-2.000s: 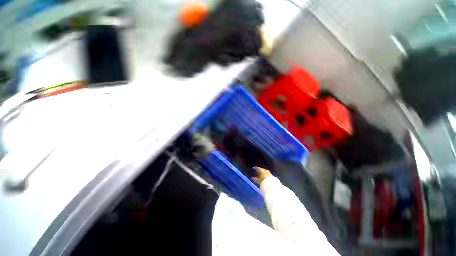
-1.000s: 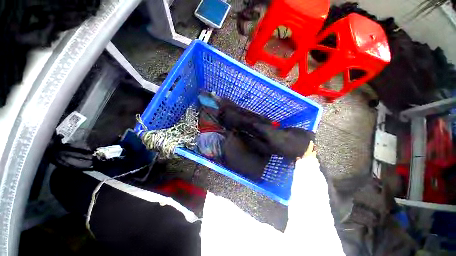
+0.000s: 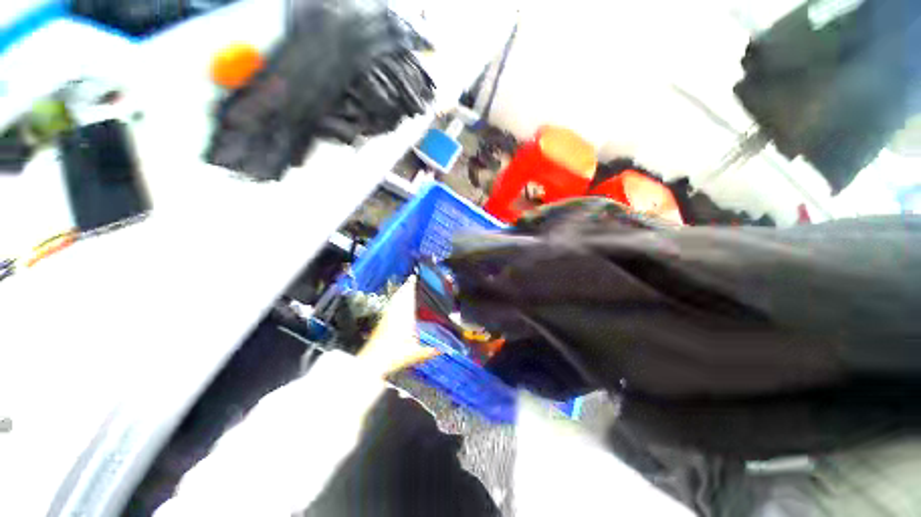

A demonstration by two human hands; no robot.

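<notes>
A large dark cloth (image 3: 687,313) stretches from above the blue basket to the right edge, raised and blurred. My left hand (image 3: 401,328) is a pale, overexposed shape at the end of a white sleeve, over the basket's near left side; its fingers cannot be made out. My right sleeve (image 3: 581,459) rises from the bottom to the cloth's lower edge, and the hand is hidden there. The blue plastic basket (image 3: 459,379) holds mixed coloured and dark items, partly covered by the cloth.
The white table (image 3: 192,303) fills the left. On it are a black phone (image 3: 103,174), a slim orange-yellow tool (image 3: 50,247), and a dark cloth bundle (image 3: 323,86) with an orange object (image 3: 237,66). Red stools (image 3: 545,167) stand behind the basket. A dark shape hangs upper right.
The dark cloth that lay in the basket's area now appears raised and spread to the right. My left sleeve has come in from the lower left. The view has shifted back towards the table.
</notes>
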